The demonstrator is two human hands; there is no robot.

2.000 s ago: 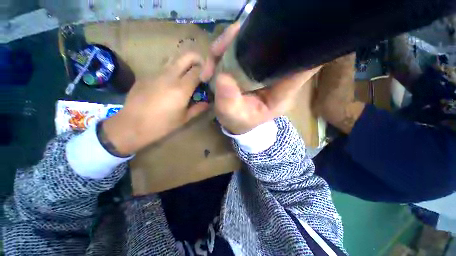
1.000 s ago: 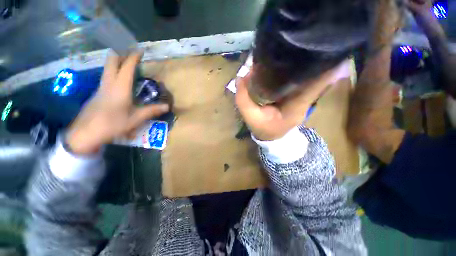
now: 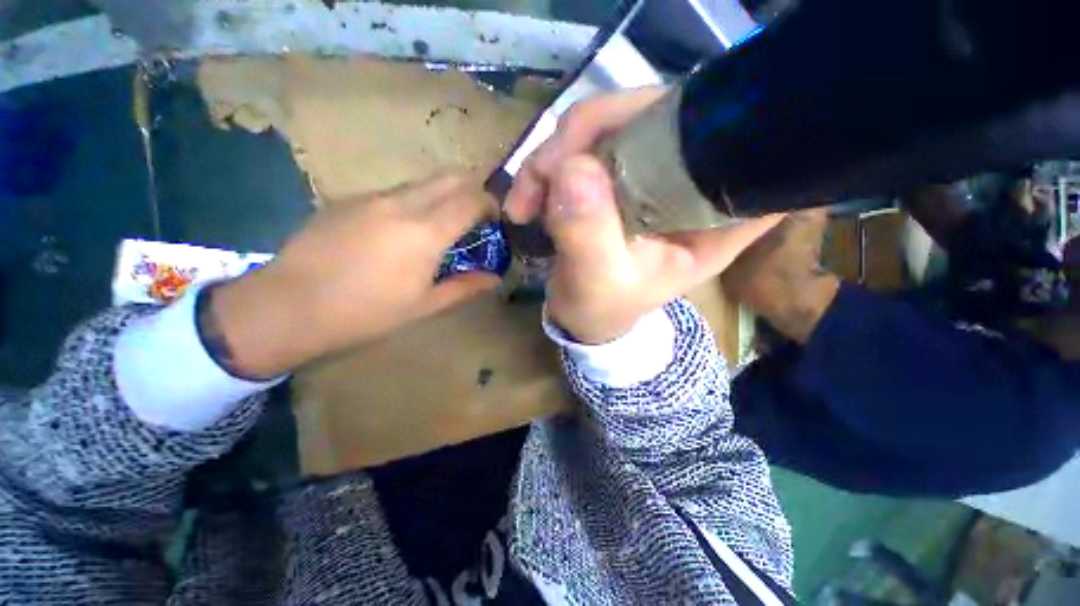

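My left hand (image 3: 355, 272) is closed around a small round dark unit (image 3: 476, 251) with fine bright detail and a blue tint, low over the cardboard sheet (image 3: 415, 403). My right hand (image 3: 604, 225) grips the grey-beige nose of the electric screwdriver (image 3: 669, 166), whose large black body fills the upper right. The driver's tip is hidden by my fingers, close to the unit. The silver-white screw feeder (image 3: 604, 71) stands behind my right hand, partly covered by it and the driver.
A flat white packet (image 3: 160, 272) with orange-red print lies at the left. The conveyor's pale worn rail (image 3: 284, 30) curves across the top. A coworker's navy sleeve (image 3: 900, 391) and hand (image 3: 788, 278) are close at my right. A brown cardboard box (image 3: 862, 246) stands beyond.
My left hand has moved from the dark unit at the left to the middle and now holds a unit. My right hand and driver have come closer to it. The view has shifted.
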